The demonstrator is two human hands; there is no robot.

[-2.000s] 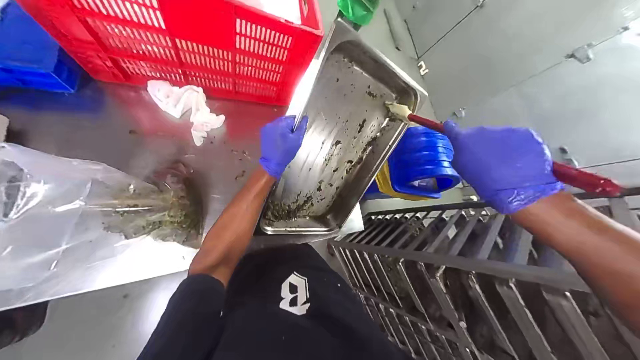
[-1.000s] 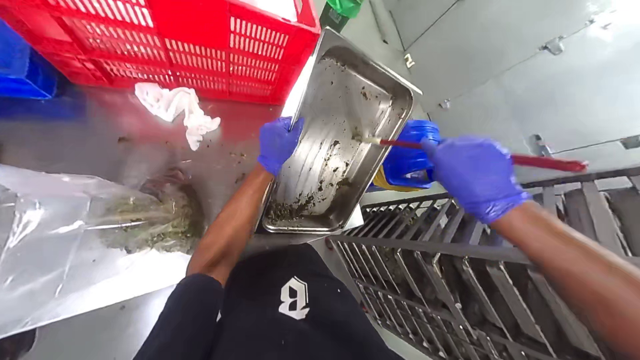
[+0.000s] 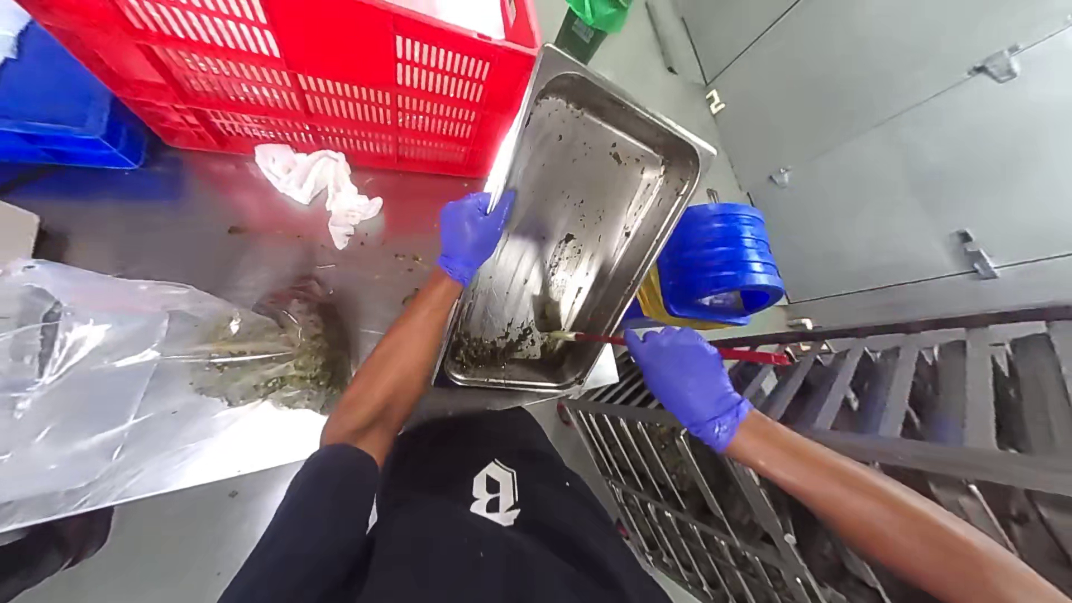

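Note:
My left hand [image 3: 476, 236], in a purple glove, grips the left rim of a rectangular stainless steel pan [image 3: 578, 201], which is held tilted. Green-brown plant bits cling to its inside, heaped most thickly at the end nearest my body. My right hand [image 3: 687, 377], gloved alike, is closed around the red handle of a brush [image 3: 603, 338] whose pale tip meets the pan floor near that heap. A clear plastic bag [image 3: 109, 377] with green plant matter [image 3: 268, 356] in it lies left of my left forearm.
A red slatted crate [image 3: 335, 75] and a blue bin [image 3: 67, 100] stand at the back left. Crumpled white cloth or paper [image 3: 314, 180] rests on the metal table [image 3: 201, 201]. Beyond the pan are stacked blue buckets [image 3: 720, 260]; a metal rack [image 3: 871, 385] stands at right.
My right hand has come down and toward my body with the brush, whose tip has gone from the pan's far right side to its near end. My left hand keeps its hold on the rim.

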